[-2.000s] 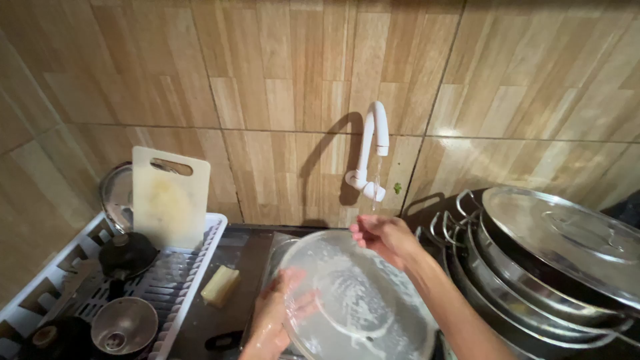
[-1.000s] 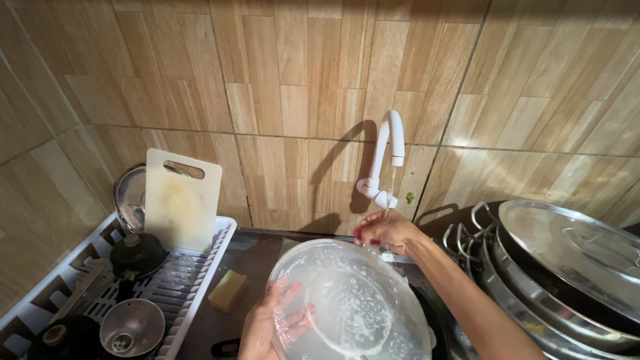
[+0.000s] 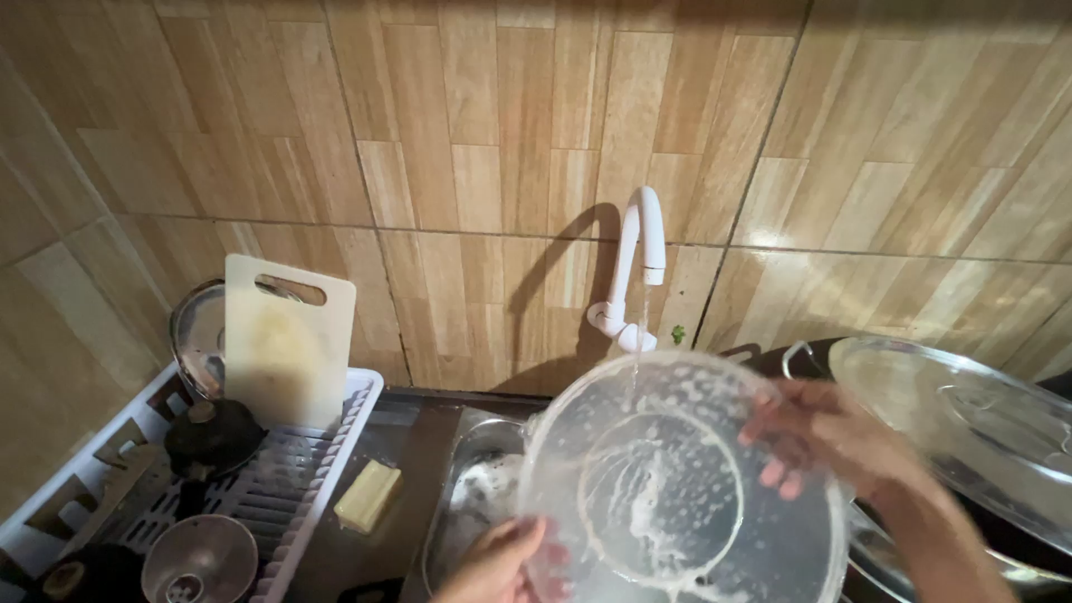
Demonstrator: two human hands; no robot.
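Observation:
A round, clear plastic lid [image 3: 662,502] with white suds on it is tilted over the metal sink basin [image 3: 486,469]. My left hand [image 3: 507,561] grips its lower left edge, and my right hand [image 3: 816,431] holds its upper right edge; fingers of both show through the plastic. From the white faucet [image 3: 643,251] a thin stream of water falls onto the upper part of the lid. A yellowish sponge or bar of soap [image 3: 368,496] lies on the dark counter left of the basin.
At left, a white dish rack [image 3: 322,494] holds a cutting board [image 3: 289,352], a metal lid [image 3: 197,339], a small translucent bowl [image 3: 201,561] and dark cookware. Large metal pots are stacked at right under a metal lid [image 3: 963,402]. A tiled wall stands behind.
My right hand has moved from under the faucet's stream onto the lid's right edge. The plastic lid is now higher, with its top under the running water.

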